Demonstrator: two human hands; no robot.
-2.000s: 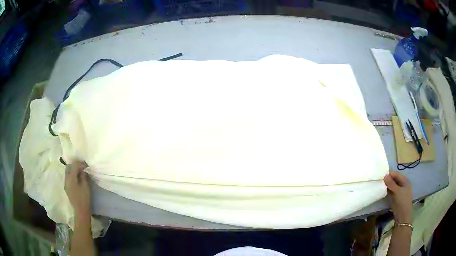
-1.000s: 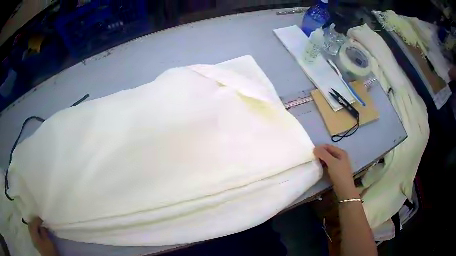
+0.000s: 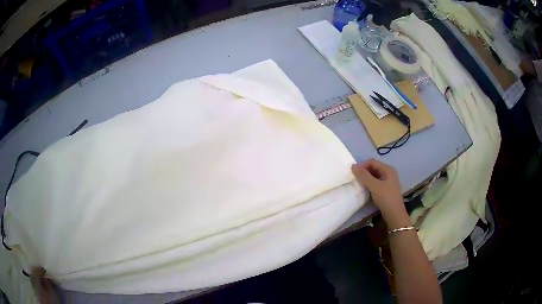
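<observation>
A cream dress (image 3: 178, 178) lies spread across the table, with a long side seam running near its front edge. My right hand (image 3: 380, 181), with a bracelet at the wrist, pinches the dress at the right end of the seam, at the hem corner. My left hand (image 3: 43, 285) is blurred and partly cut off at the lower left; it holds the dress at the left end of the seam. A dark tie (image 3: 13, 172) curves along the dress's left side. The hem's far corner is folded over, showing a yellowish inner part.
Black thread snips (image 3: 392, 110) with a cord loop lie on a tan card (image 3: 371, 127). A blue pen, white paper strip (image 3: 321, 35), bottles (image 3: 349, 40) and tape roll (image 3: 400, 53) are beyond. Cream dresses (image 3: 469, 154) drape over the right end. A person's hand (image 3: 527, 67) shows far right.
The view has turned right and shifted, so the dress appears tilted and lower left. Both hands keep hold of the seam's two ends. The dress looks much the same.
</observation>
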